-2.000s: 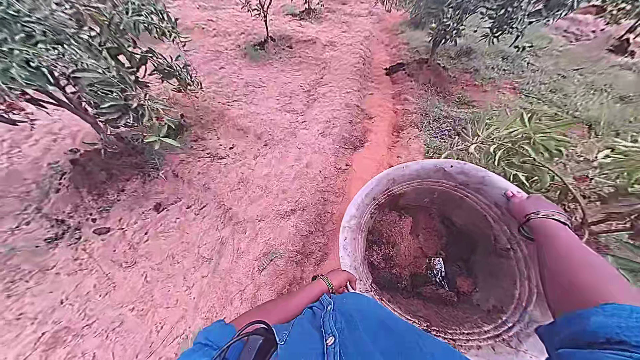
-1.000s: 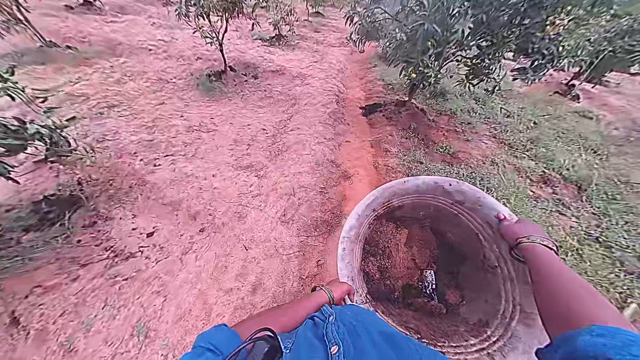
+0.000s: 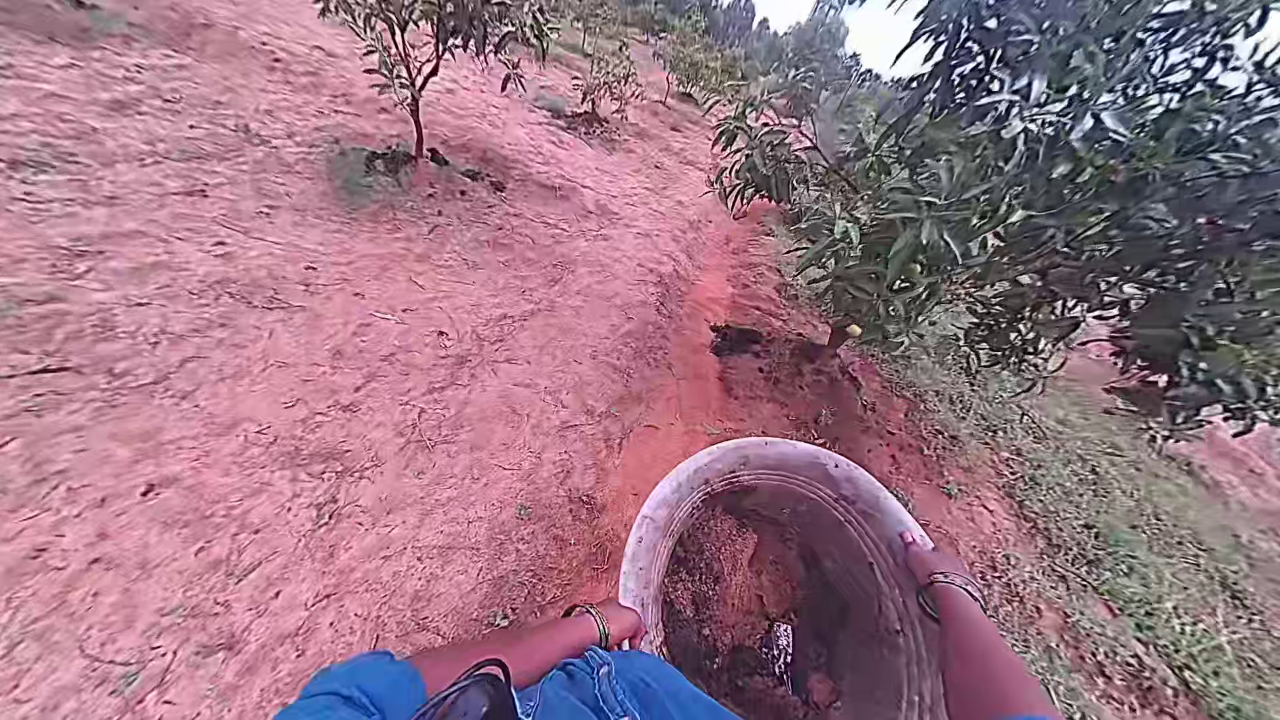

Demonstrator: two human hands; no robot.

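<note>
A wide, round, pale basin (image 3: 760, 455) with a ridged inner wall is held against the front of my blue denim shirt. Dark and reddish-brown loose soil-like material (image 3: 735, 580) lies inside, with a small black-and-white object (image 3: 780, 650) on it. My left hand (image 3: 622, 624), bangles at its wrist, grips the near left rim. On the right rim my right hand (image 3: 935, 565) is closed, also with bangles; its fingertips show on the outer edge. The bottom of the basin is cut off by the frame.
Reddish bare ground (image 3: 300, 400) spreads to the left, with a small tree (image 3: 415, 120) on it. A narrow orange-red furrow (image 3: 700, 370) runs ahead. Close on the right, a leafy tree (image 3: 930, 230) leans over a dark patch (image 3: 737, 340) and grass (image 3: 1130, 570).
The view has moved forward along the furrow and tilted up, so the leafy tree on the right is nearer. Both hands keep their hold on the basin.
</note>
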